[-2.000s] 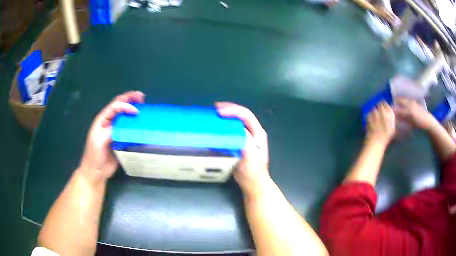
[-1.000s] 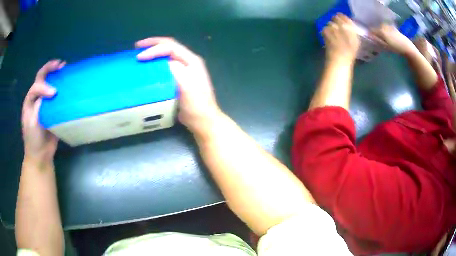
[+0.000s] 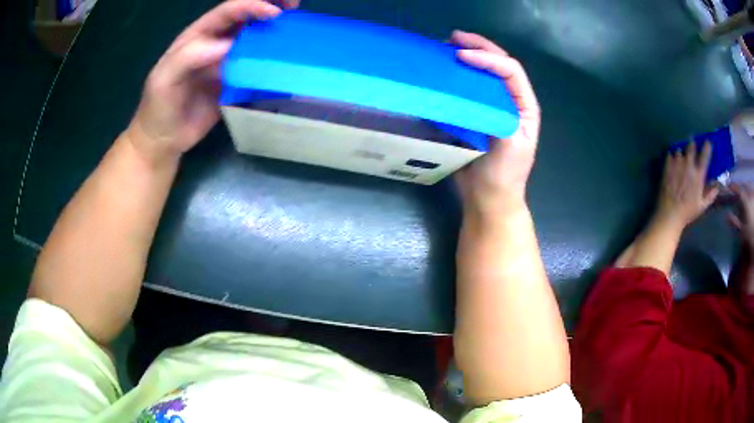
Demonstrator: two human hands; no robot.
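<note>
A retail box (image 3: 343, 149) with a blue top and a white side bearing small black print is held at the top middle of the view. Its blue lid (image 3: 364, 62) is slightly raised along the near edge, with a dark gap between lid and white side. My left hand (image 3: 194, 78) grips the left end, fingers over the top corner. My right hand (image 3: 504, 124) grips the right end, fingers on the far edge of the lid. Whether the box touches the table is unclear. The inside is hidden.
The dark green tabletop (image 3: 306, 240) has a pale curved near edge in front of my body. At right, a person in a red sleeve (image 3: 632, 306) handles another blue box (image 3: 703, 157). A brown carton (image 3: 58, 35) is partly visible at the top left.
The view has shifted. The box, still between both hands, has gone from flat-topped with the lid down to the lid's near edge standing slightly open. The co-worker's hands have changed position on the other box.
</note>
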